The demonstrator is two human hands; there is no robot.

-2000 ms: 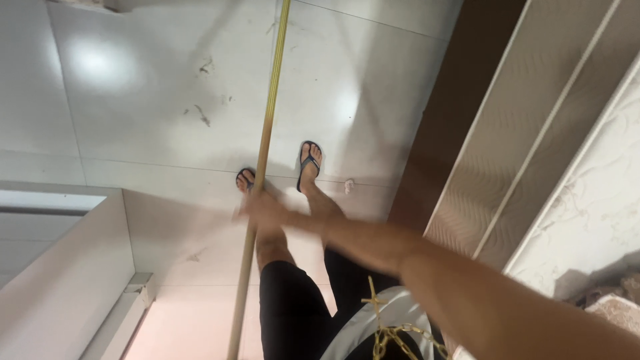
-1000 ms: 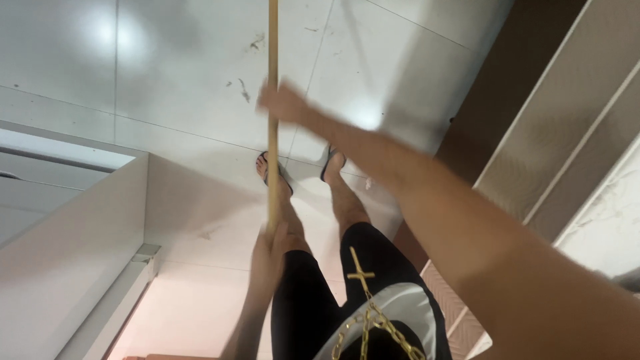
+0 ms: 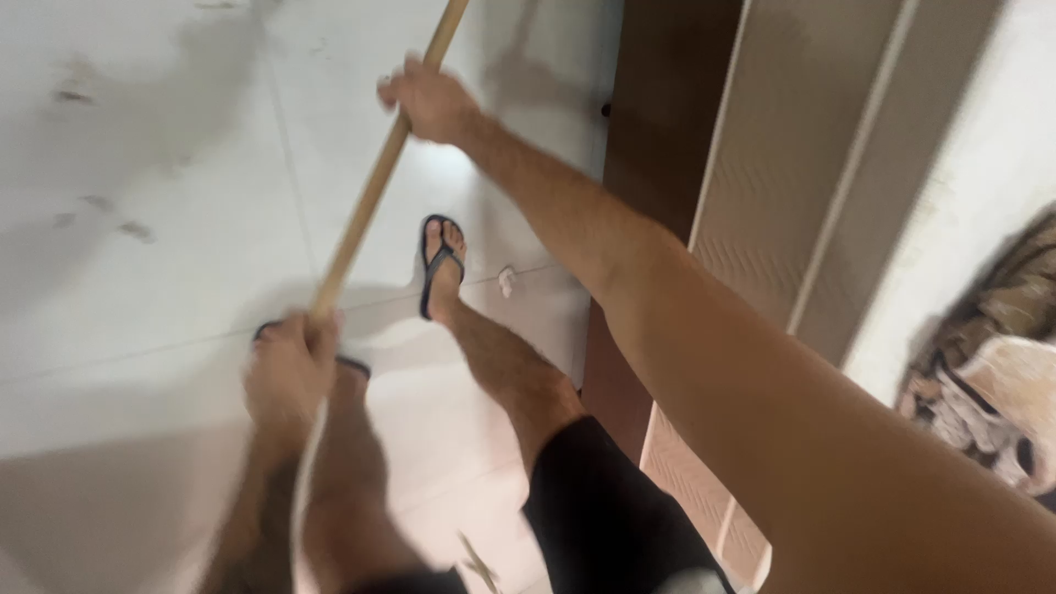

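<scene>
A long wooden pole [image 3: 367,206] slants over the tiled floor, its upper end running out past the top edge of the view. My right hand [image 3: 433,101] is wrapped round its upper part, with the forearm coming in from the lower right. Lower down, my left hand [image 3: 289,367] grips the pole near my left foot and looks blurred. What is fixed to the pole's far end is hidden from view.
Dark flip-flops [image 3: 444,266] are on my feet. Bits of debris [image 3: 136,231] and a small pale scrap [image 3: 506,281] lie on the floor. A brown panelled unit [image 3: 784,165] stands at the right, with a heap of cloth-like items [image 3: 973,396] beyond it.
The pole was nearly upright in the view one second ago and now leans to the upper right. My left hand has come into clear sight since two seconds ago. The view has shifted.
</scene>
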